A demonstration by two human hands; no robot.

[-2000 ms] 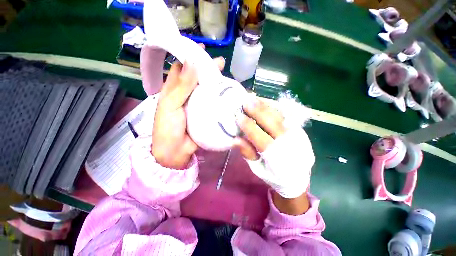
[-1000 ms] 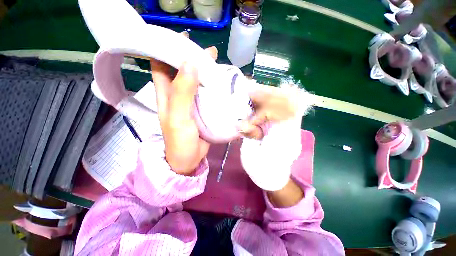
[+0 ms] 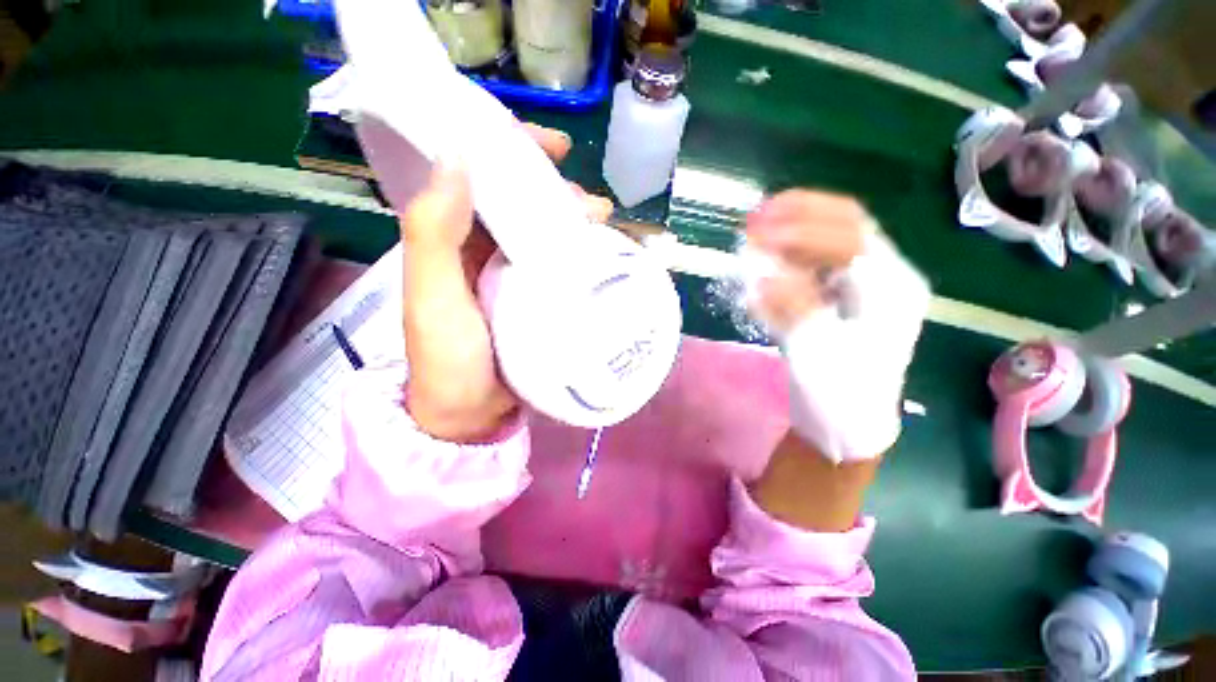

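Note:
My left hand [image 3: 447, 293] is bare and grips the white cat-ear headphones by the headband, next to a cup. The white round ear cup [image 3: 587, 333] with dark logo marks faces up over the pink mat [image 3: 627, 493]. The headband [image 3: 434, 107] reaches up and left, past the frame's top edge. My right hand [image 3: 807, 267], in a white half-finger glove, is blurred and off the cup, to its right, with fingers bent. A white strip and a fluffy white clump [image 3: 738, 300] show at its fingertips; whether it holds them is unclear. A thin stick [image 3: 588, 462] lies on the mat.
Dark grey sheets [image 3: 160, 360] are stacked left, beside a record sheet [image 3: 300, 413] with a pen [image 3: 348, 346]. A white bottle [image 3: 646, 140] and blue tray [image 3: 567, 96] stand behind. Pink headphones [image 3: 1060, 426], blue-grey headphones [image 3: 1100, 620] and several white ones [image 3: 1027, 173] are right.
My right hand has come off the ear cup and moved right. The cup has turned so its logo face shows fully, and the headband points more upward than one second ago.

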